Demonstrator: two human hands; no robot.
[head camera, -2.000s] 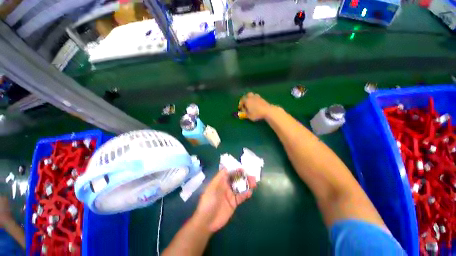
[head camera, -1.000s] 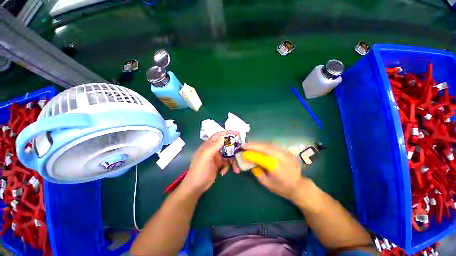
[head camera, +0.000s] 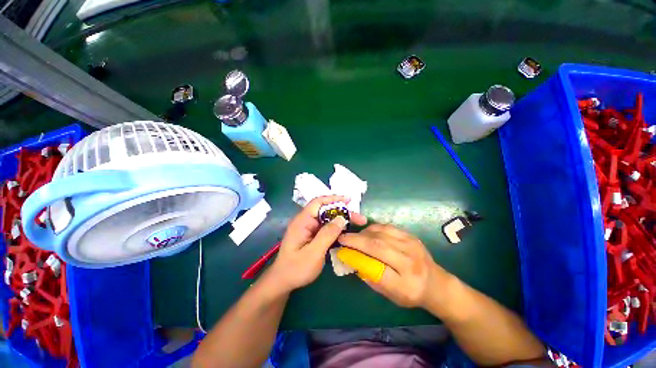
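A small watch case (head camera: 334, 213) with gold and silver parts inside is held up at the bench centre. My left hand (head camera: 306, 248) is closed around its left side, thumb on its lower edge. My right hand (head camera: 392, 262), with a yellow-orange finger cot, touches its lower right side. A small pale piece of cloth or paper (head camera: 341, 264) sticks out below the right fingers. White crumpled wipes (head camera: 348, 188) lie just behind the hands. A small black and white module (head camera: 455, 229) lies to the right. The fingertips partly hide the case.
A fan (head camera: 144, 194) and a bin of red clamps (head camera: 108, 309) stand left, a larger blue bin (head camera: 554, 215) right. A light blue bottle (head camera: 248, 133), a white bottle (head camera: 475, 118), a blue stick (head camera: 454, 158) and a red stick (head camera: 260, 261) are nearby. More watch cases (head camera: 411, 67) lie farther back.
My right hand has come back from the far bench to the case in my left hand. Since a second ago, the right fingers have moved slightly lower and the left thumb has moved onto the case.
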